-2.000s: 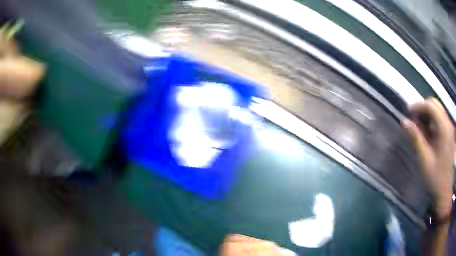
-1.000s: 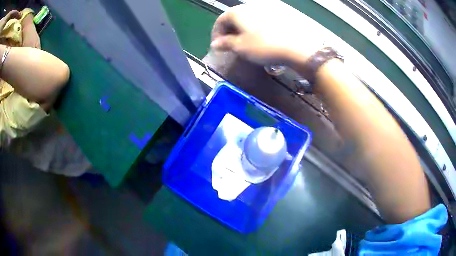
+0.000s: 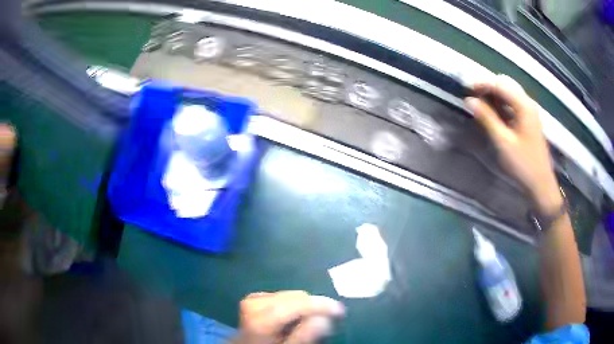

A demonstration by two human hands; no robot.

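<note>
The picture is blurred. A long dark line plate (image 3: 340,117) lies along the rail, with round ring-like units (image 3: 387,145) on it. My right hand (image 3: 515,131) is over the plate's right part, fingertips bent near its far edge; whether they pinch anything is not clear. My left hand (image 3: 286,316) is at the bottom edge, partly cut off, fingers curled with thumb near forefinger; any small thing between them cannot be made out. A crumpled white wipe (image 3: 363,272) lies on the green bench (image 3: 289,222) beyond my left hand. A dispensing bottle (image 3: 497,281) lies near my right forearm.
A blue bin (image 3: 172,232) at the left holds a pale squeeze bottle (image 3: 202,138) and white wipes (image 3: 188,191). White rails (image 3: 404,41) run beyond the plate. A grey post stands at upper left. Part of another person's hand shows at the left edge.
My right hand has moved from the plate's left end beyond the bin to its right part. My left hand has come into view. The view has shifted right, so the bin sits further left.
</note>
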